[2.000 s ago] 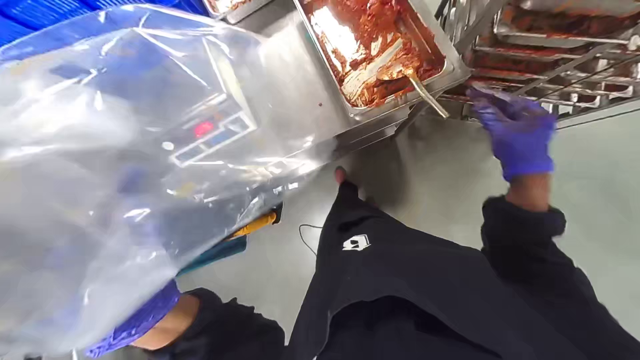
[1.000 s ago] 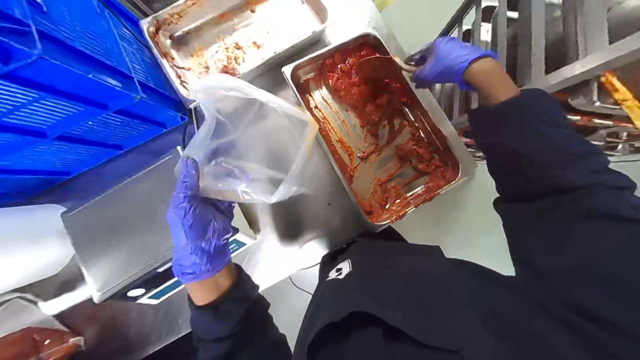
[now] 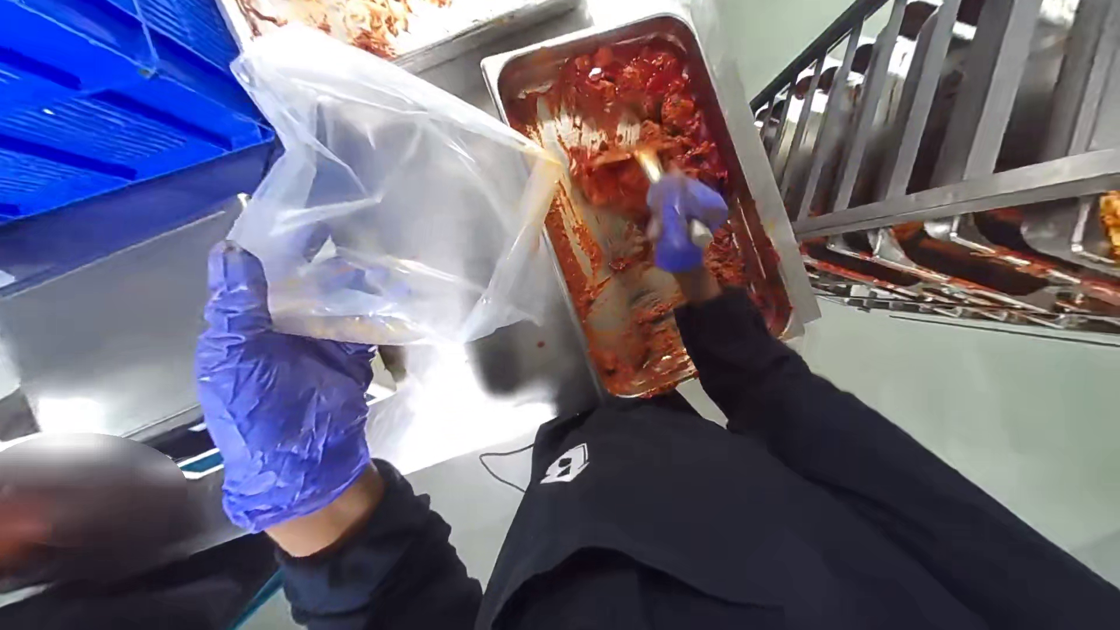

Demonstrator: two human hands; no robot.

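Note:
My left hand, in a purple glove, grips the lower edge of a clear plastic bag and holds it up left of a deep steel tray. Its thumb is in front and the other fingers show through the plastic. Over the tray, my right hand, gloved too and blurred, is closed on the handle of a utensil. The utensil's head is down in a red, saucy food, its exact kind hidden. Food lies thick at the tray's far end and thin toward the near end.
A second steel tray with food residue stands at the top. Blue plastic crates are stacked upper left. A metal rack holding trays stands at the right. At lower left is a blurred, dark rounded thing.
My right hand has moved from the tray's upper right edge to over its middle, with the utensil. Two seconds ago it was beside the rack. The bag stays in my left hand.

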